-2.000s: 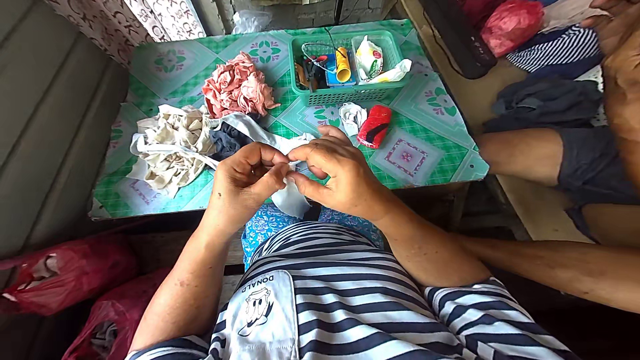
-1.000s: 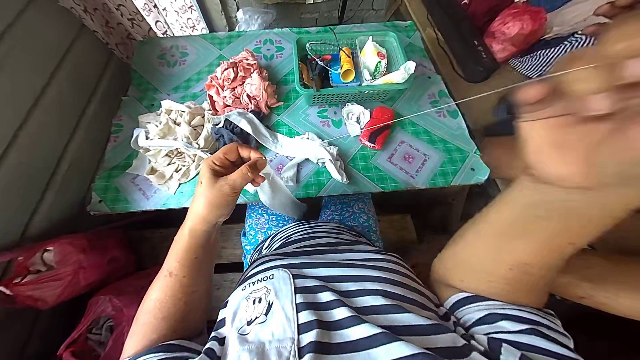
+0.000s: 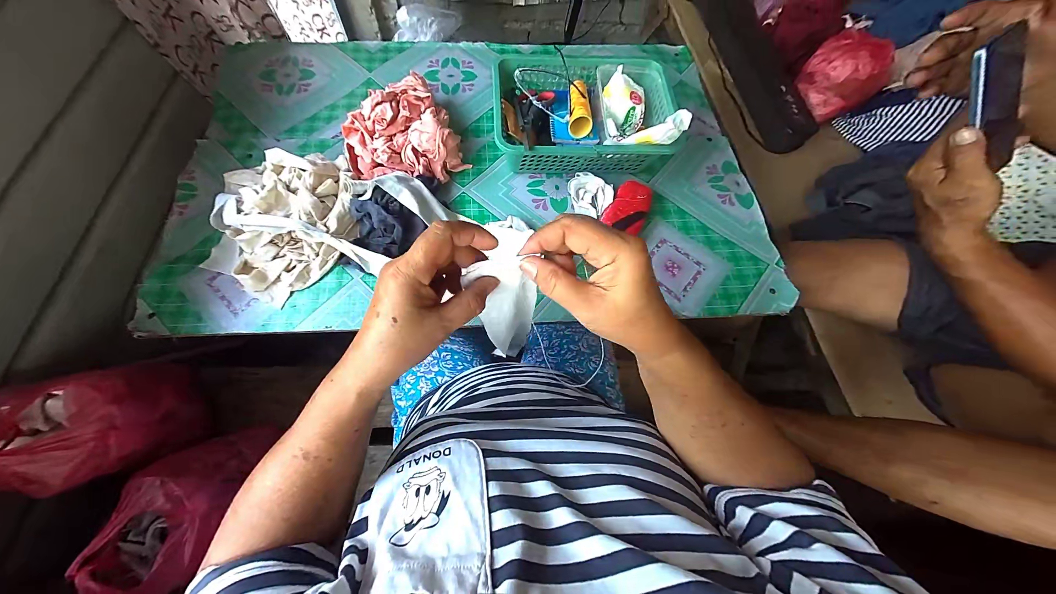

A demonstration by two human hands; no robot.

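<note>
My left hand (image 3: 441, 276) pinches a piece of white cloth (image 3: 505, 309) at the table's front edge, above my lap. Fingertips of my right hand (image 3: 598, 276) are closed at the cloth's right side, on what looks like a needle, too small to tell for sure. A pale thread (image 3: 577, 385) loops down over my lap from there. A white fabric strip (image 3: 309, 227) runs left across dark blue cloth (image 3: 384, 219) and a cream cloth pile (image 3: 289, 247). Behind it sits crumpled pink cloth (image 3: 404, 132). A white bundle (image 3: 590, 194) and a red item (image 3: 629, 206) lie beyond my right hand.
A green plastic basket (image 3: 590, 157) with a yellow spool and other items stands at the table's back right. Red plastic bags (image 3: 177, 511) are at lower left. To the right, another person's hand (image 3: 957, 186) holds a phone (image 3: 997, 95) over a bench with cloths.
My right hand has come back from the far right, where it drew a thread out, to the white cloth beside my left hand. A phone now shows in the other person's hand.
</note>
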